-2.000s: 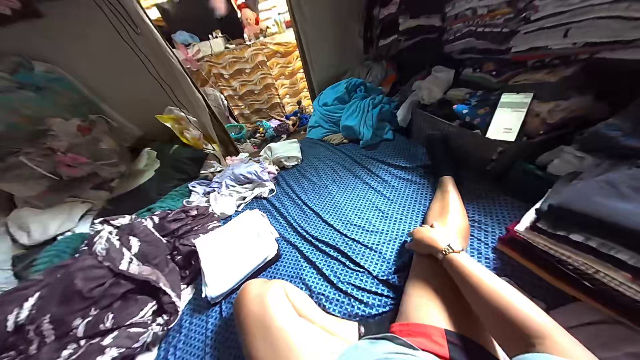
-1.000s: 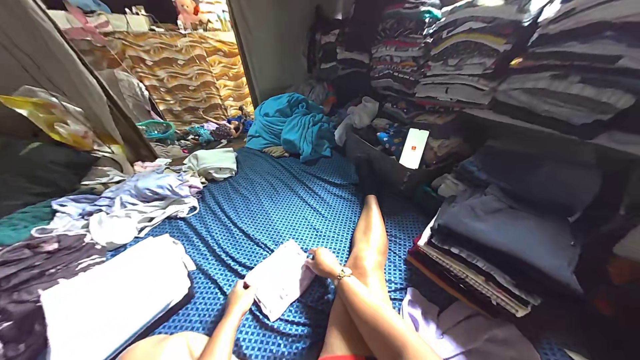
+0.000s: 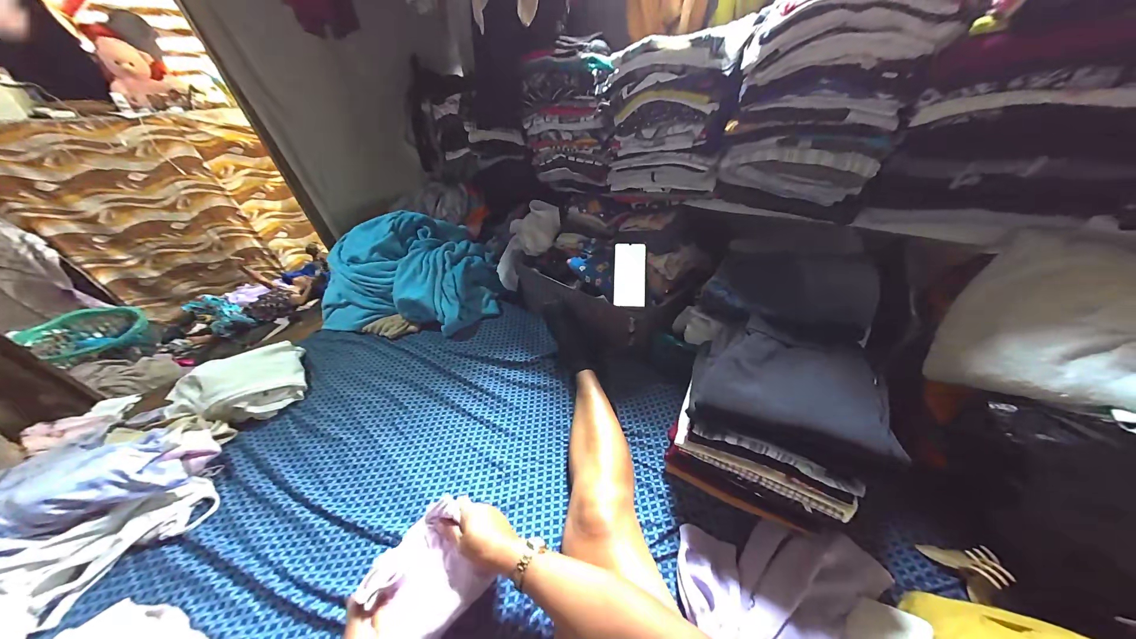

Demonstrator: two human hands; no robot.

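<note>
A pale pink cloth garment (image 3: 426, 581) is stretched between my two hands, low in the view above the blue patterned sheet (image 3: 417, 426). My right hand (image 3: 486, 535), with a bracelet watch at the wrist, grips its upper right corner. At the bottom edge my left hand (image 3: 359, 617) shows only in part, its fingers on the garment's left side. My outstretched leg (image 3: 596, 479) lies to the right of the cloth. A lilac garment (image 3: 772, 577) is on the sheet beyond my right forearm.
Loose clothes (image 3: 98, 479) lie at left, a teal blanket (image 3: 408, 271) at the back. A phone (image 3: 629, 275) leans on a dark clothes-filled container (image 3: 568, 297). Folded dark clothes (image 3: 790, 390) are stacked at right, below shelves with piled garments (image 3: 666, 124). A green basket (image 3: 84, 335) stands far left.
Two seconds ago my right hand rested by my leg and no pink cloth showed. One second ago both hands held the cloth spread out; now it looks more bunched. The view has swung right.
</note>
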